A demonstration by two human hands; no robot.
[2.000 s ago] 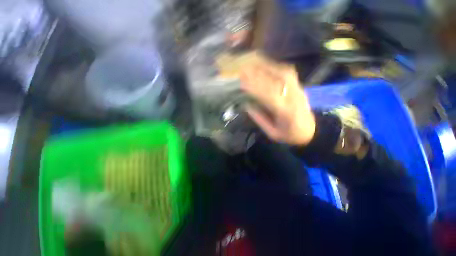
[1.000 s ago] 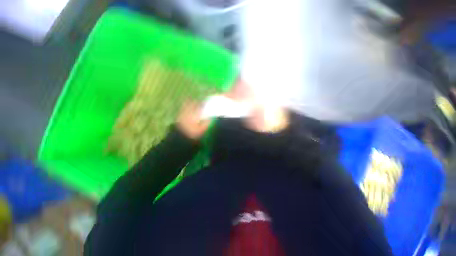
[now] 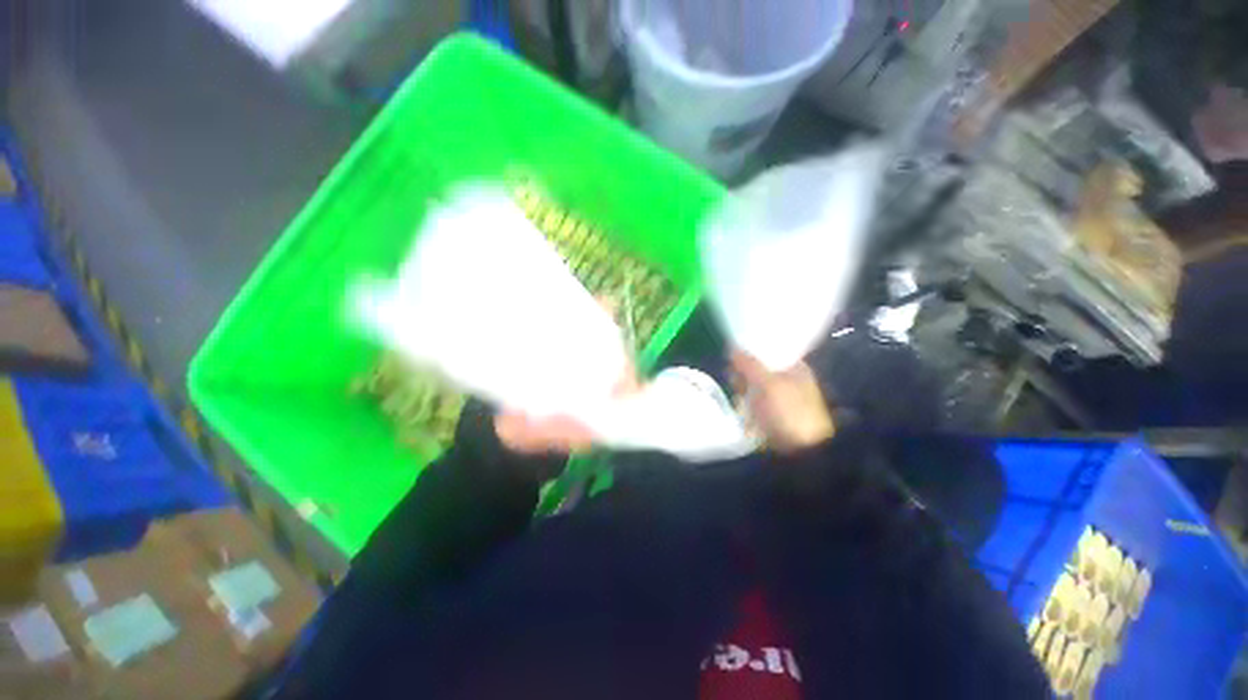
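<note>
My left hand (image 3: pixel 554 432) is closed on a white cloth or tissue (image 3: pixel 500 308), which spreads blurred over the green bin (image 3: pixel 322 246). My right hand (image 3: pixel 791 405) holds another white piece (image 3: pixel 787 260) that stands up from the fingers. A white crumpled part (image 3: pixel 682 414) lies between both hands, in front of my body. Whether the white pieces are joined, I cannot tell. Cream-yellow parts (image 3: pixel 589 244) lie in the green bin, partly hidden by the cloth.
A pale round bucket (image 3: pixel 732 96) stands beyond the green bin. The grey machine with a yellow-tan fixture (image 3: pixel 1125 239) is at upper right. A blue bin (image 3: pixel 1177 561) with rows of cream parts (image 3: pixel 1091 609) is at lower right. A carton (image 3: pixel 164 602) with labels is at lower left.
The view has shifted and is sharper. The small white piece between my hands now shows as larger spread pieces, one at each hand. The bucket and machine have come into clearer view.
</note>
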